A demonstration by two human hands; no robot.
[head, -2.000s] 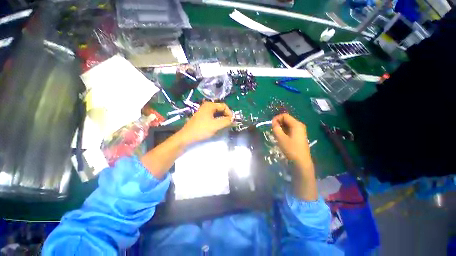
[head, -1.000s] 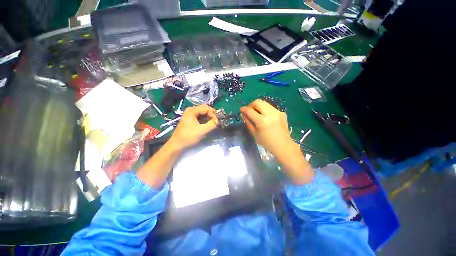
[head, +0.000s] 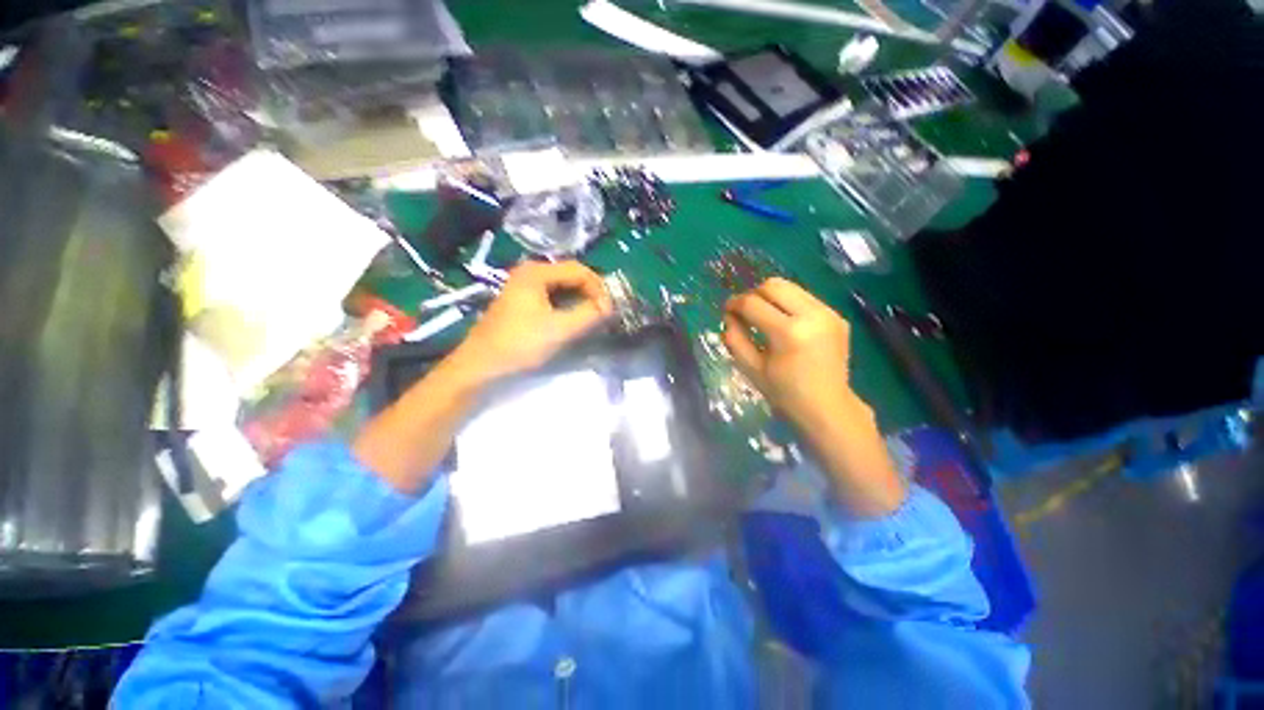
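Note:
My left hand [head: 543, 312] is over the far left part of the black tray [head: 555, 562], thumb and index fingertips pinched together; whether a small piece is between them is too blurred to tell. My right hand [head: 793, 347] is to the right of the tray, fingers curled together, with no clear object in them. Tiny pale and silvery parts [head: 631, 298] lie just beyond the tray between the hands. Tiny red-brown parts [head: 742, 266] lie beyond my right hand. Cream bits [head: 732, 393] lie left of my right wrist. A black heap of tiny parts [head: 635, 197] is farther back.
A crumpled clear bag [head: 555, 219] is beside the black heap. Blue-handled cutters [head: 758, 205] and a clear blister tray [head: 887, 178] are at back right. Paper sheets [head: 277, 257] and a red plastic bag [head: 308, 395] are at left. A large black shape [head: 1109, 250] fills the right.
My right hand has moved right, away from my left hand and the parts between them. My left hand stays pinched in nearly the same place. The camera view has shifted slightly.

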